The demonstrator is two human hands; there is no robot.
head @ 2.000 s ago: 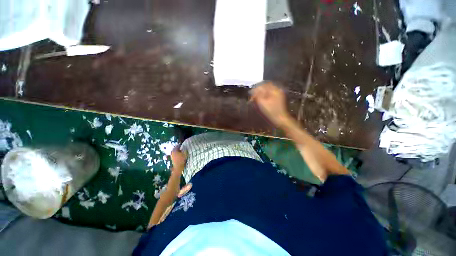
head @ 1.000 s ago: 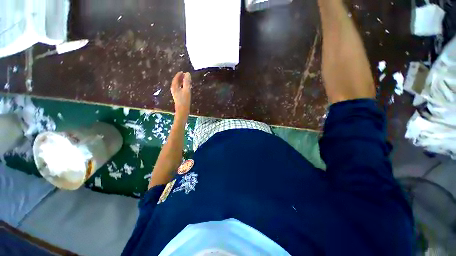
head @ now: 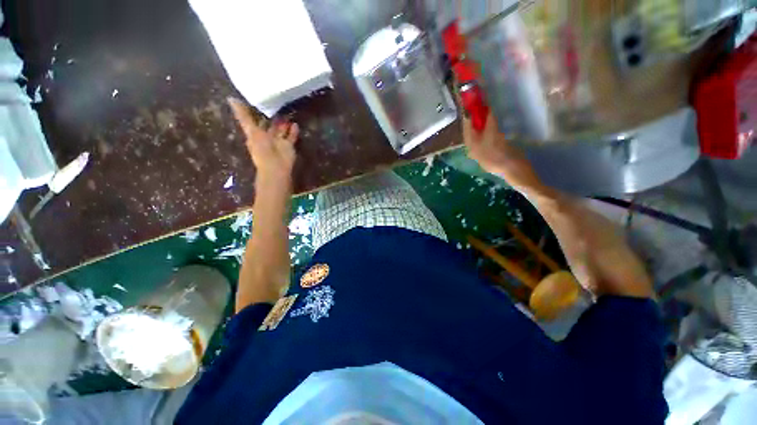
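Note:
The white fabric stack (head: 266,50) lies on the dark brown table at the upper left of centre. My left hand (head: 270,143) is at its near end, fingers apart, the fingertips close to or under its edge. The cloth cutting machine (head: 573,70) fills the upper right, blurred. My right hand (head: 490,143) is at the lower end of its red handle (head: 469,79), with the fingers partly hidden behind it. The silver base plate (head: 412,91) rests on the table between the stack and the handle.
Cut white pieces (head: 21,133) and a slim white pointed tool (head: 68,173) lie at the left. A scrap bucket (head: 153,347) stands below the table edge. A wooden item (head: 554,295) is below right, and a fan (head: 730,332) is at the lower right.
The machine has come into view at the right with my right hand at its handle. My left hand has moved up from beside my body to the stack's end. The view has turned.

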